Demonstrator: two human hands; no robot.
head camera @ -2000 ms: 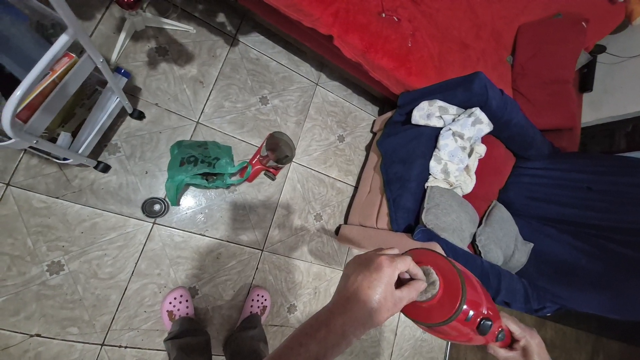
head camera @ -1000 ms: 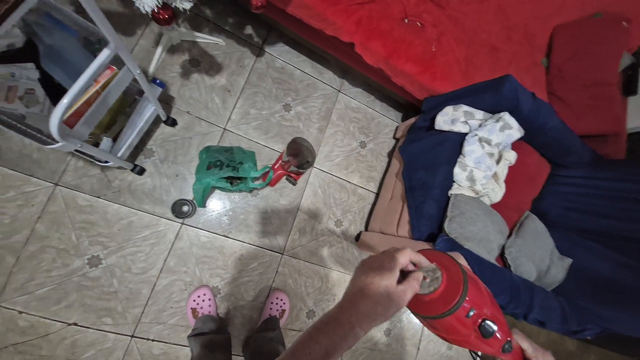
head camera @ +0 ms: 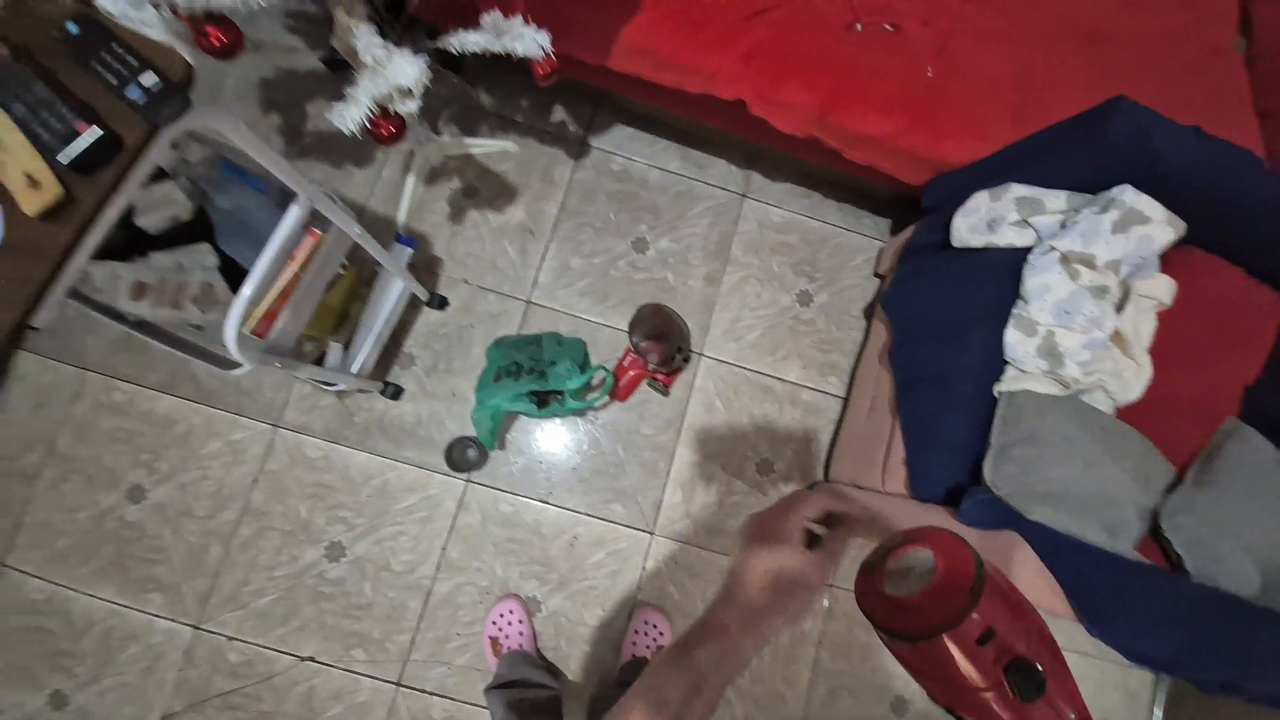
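At the lower right is a red handheld appliance body (head camera: 990, 630), its round end with a greyish centre turned toward the camera. Just left of that end is my left hand (head camera: 800, 530), blurred, with fingers bent; whether it holds anything cannot be told. The hand that supported the appliance is out of view below. On the tiles, a green plastic bag (head camera: 535, 375) bearing dark writing lies beside a red part with a dark, translucent cup (head camera: 660, 340). A small round dark cap (head camera: 466, 454) lies by the bag's lower corner.
A wheeled rack (head camera: 300, 200) and a dark table (head camera: 60, 215) with remote controls stand left, near a white tinsel tree (head camera: 385, 85). A red-covered bed or sofa (head camera: 800, 70) spans the top. Right are navy fabric (head camera: 935, 380), a patterned cloth (head camera: 1070, 280) and grey cushions (head camera: 1070, 470).
My left hand has come away from the appliance's round end, where its fingers were before. My right hand, seen earlier at the appliance's lower part, is out of view. The view has shifted left.
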